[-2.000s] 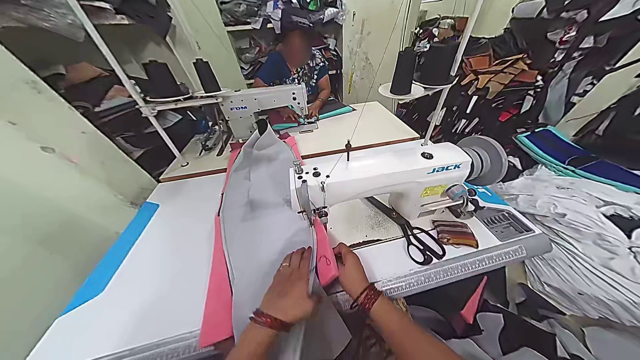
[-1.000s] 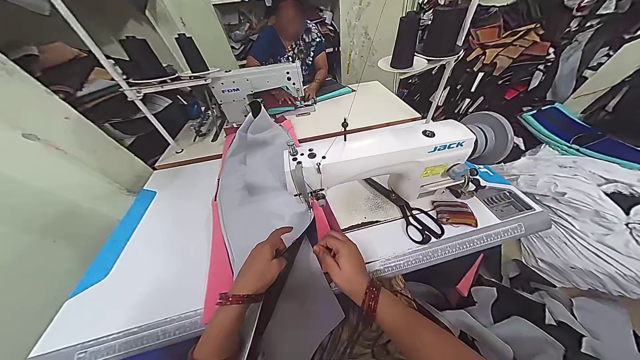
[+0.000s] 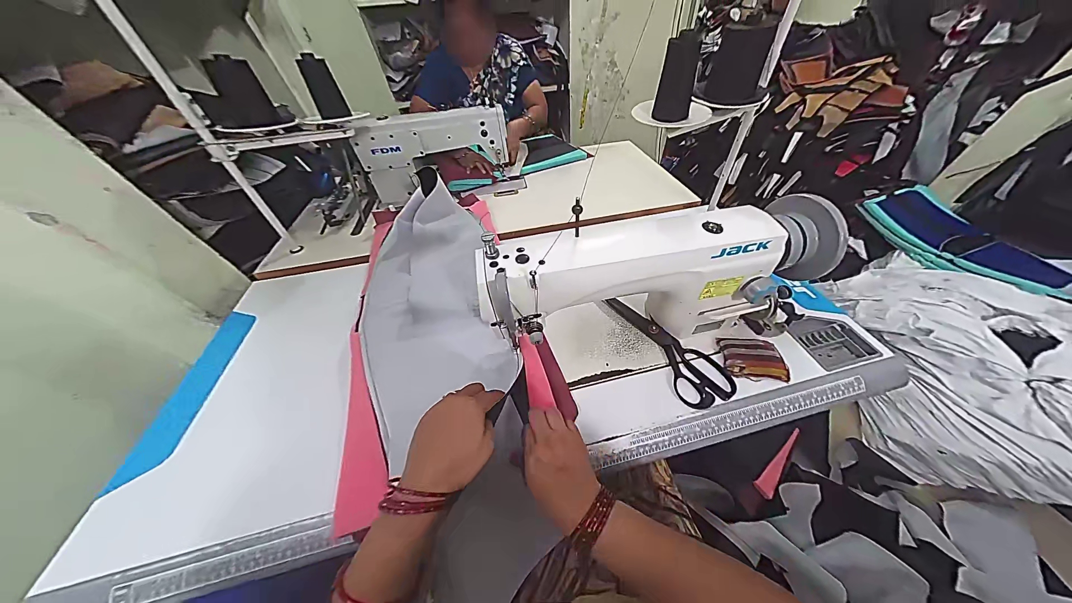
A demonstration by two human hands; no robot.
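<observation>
A long grey fabric piece with pink fabric along its left side lies on the sewing table and runs under the head of a white Jack sewing machine. My left hand grips the grey fabric's edge in front of the needle, where a dark layer shows. Just right of it, my right hand pinches a pink strip with a maroon strip beside it. The strip leads up to the presser foot, whose contact with the cloth is partly hidden. Both wrists wear red bangles.
Black-handled scissors and a striped cloth pouch lie right of the needle. Behind stands an FDM sewing machine, with a person working at it. Black thread cones stand above. White fabric and scraps lie at the right.
Since two seconds ago, my left hand has moved from lying flat on the grey fabric to gripping its edge. The fabric near my hands has been parted, showing a dark layer.
</observation>
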